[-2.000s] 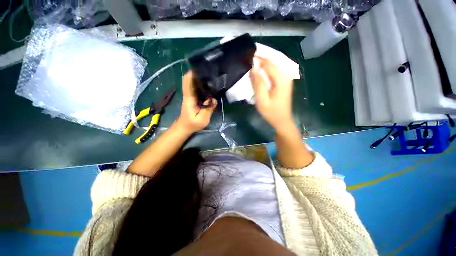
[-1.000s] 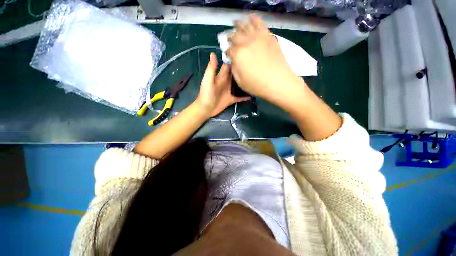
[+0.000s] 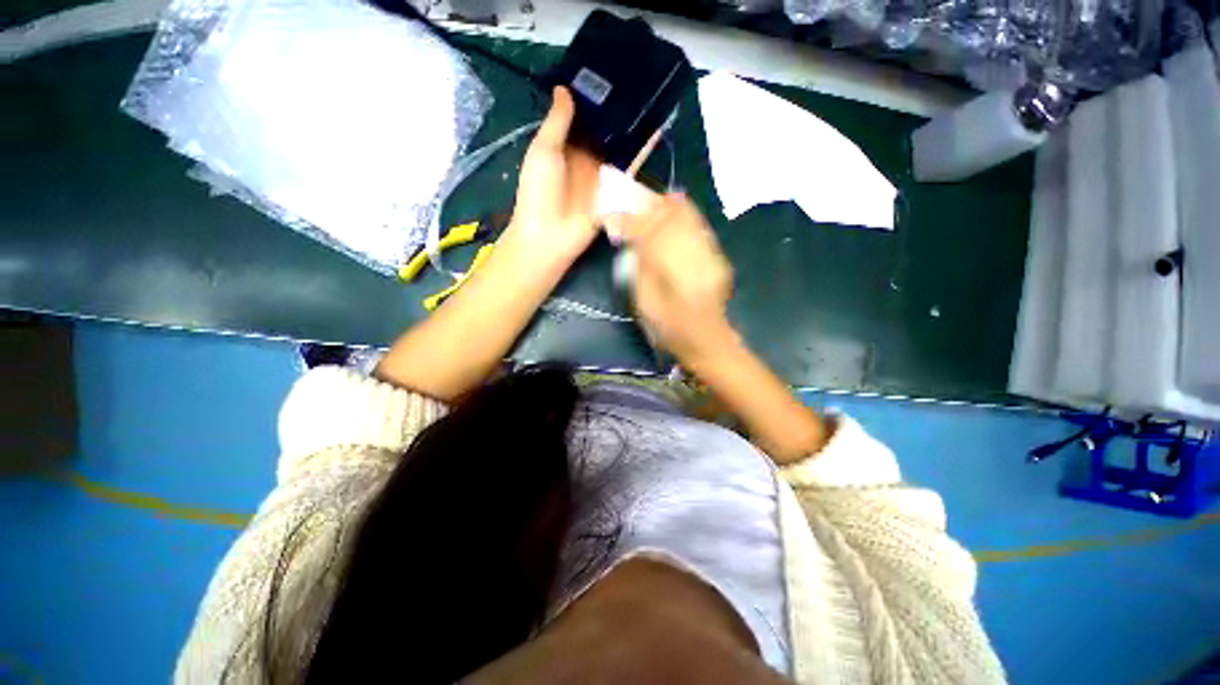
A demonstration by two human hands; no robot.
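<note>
My left hand (image 3: 555,194) holds a black power adapter (image 3: 626,83) above the bench. A small white label shows on the adapter's face, and a black cable runs from it toward the upper left. My right hand (image 3: 682,274) is just below and right of the adapter, slightly blurred, and pinches a small white wiping cloth (image 3: 620,198). The cloth is near my left palm; whether it touches the adapter cannot be told. A flat white wipe sheet (image 3: 789,154) lies on the bench to the right.
A stack of bubble bags (image 3: 321,121) lies at left, beside yellow-handled pliers (image 3: 462,265) partly behind my left forearm. A whitish bottle (image 3: 977,134) and foam trays (image 3: 1097,254) stand at right, above a blue rack (image 3: 1137,468). Bagged units (image 3: 963,34) line the far side.
My right hand has moved down off the adapter with the cloth. The adapter, covered by my hands a second ago, now shows its labelled face. The view has shifted, with the wipe sheet now fully uncovered.
</note>
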